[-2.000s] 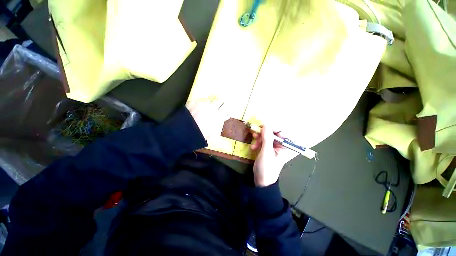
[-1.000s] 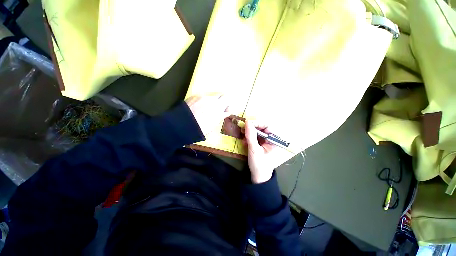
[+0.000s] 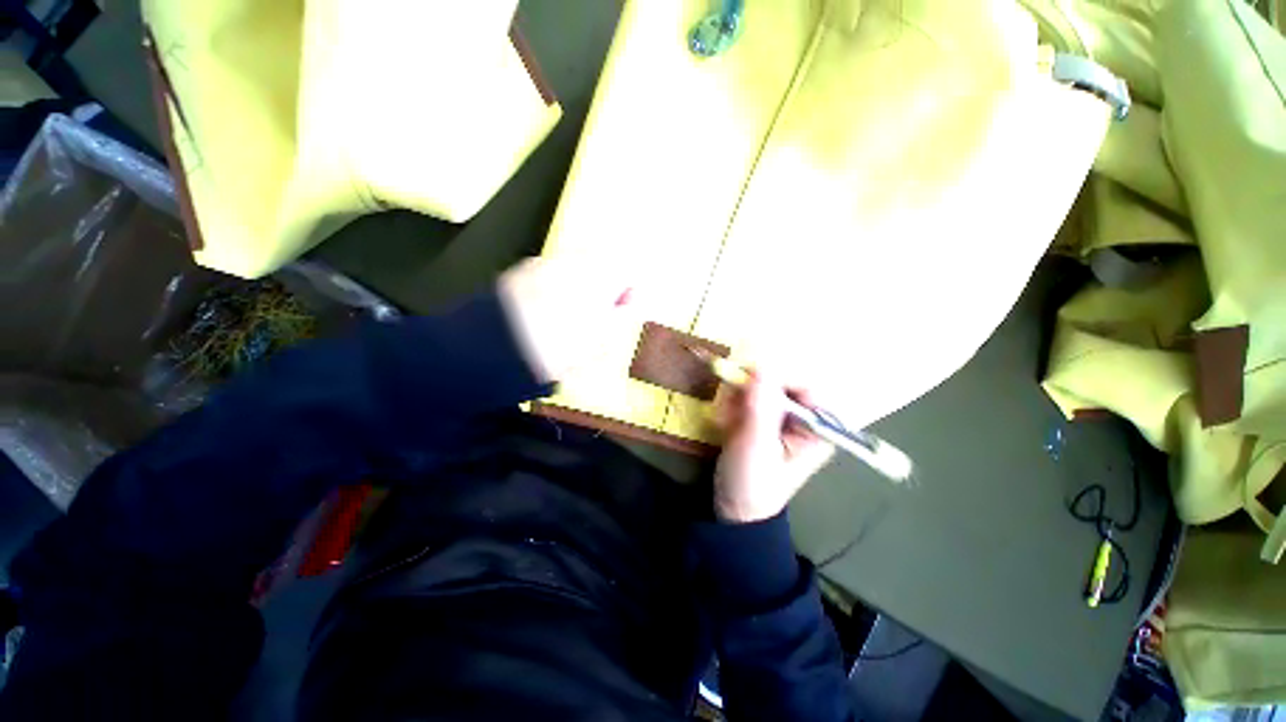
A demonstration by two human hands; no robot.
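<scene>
A yellow tote bag (image 3: 832,184), washed out by light, lies flat on the dark table. Its brown label patch (image 3: 678,360) sits near the bottom edge, above the brown bottom trim (image 3: 628,426). My right hand (image 3: 763,449) holds a white thread burner pen (image 3: 858,442), its tip over the right part of the patch; I cannot tell if it touches. My left hand (image 3: 543,322) is blurred and washed out at the bag's lower left, left of the patch; its fingers cannot be made out clearly. A blue-green fitting (image 3: 715,26) lies near the top of the bag.
Another yellow bag (image 3: 339,127) lies at upper left. A plastic-lined box (image 3: 85,254) with thread scraps (image 3: 247,329) stands at left. Yellow bags (image 3: 1213,184) are heaped at right. A small yellow-handled tool (image 3: 1099,571) with black cord lies on the table (image 3: 973,522).
My left hand has shifted slightly left, away from the patch, which now shows more fully. My right hand has moved slightly right with the pen, whose rear end points further down and right.
</scene>
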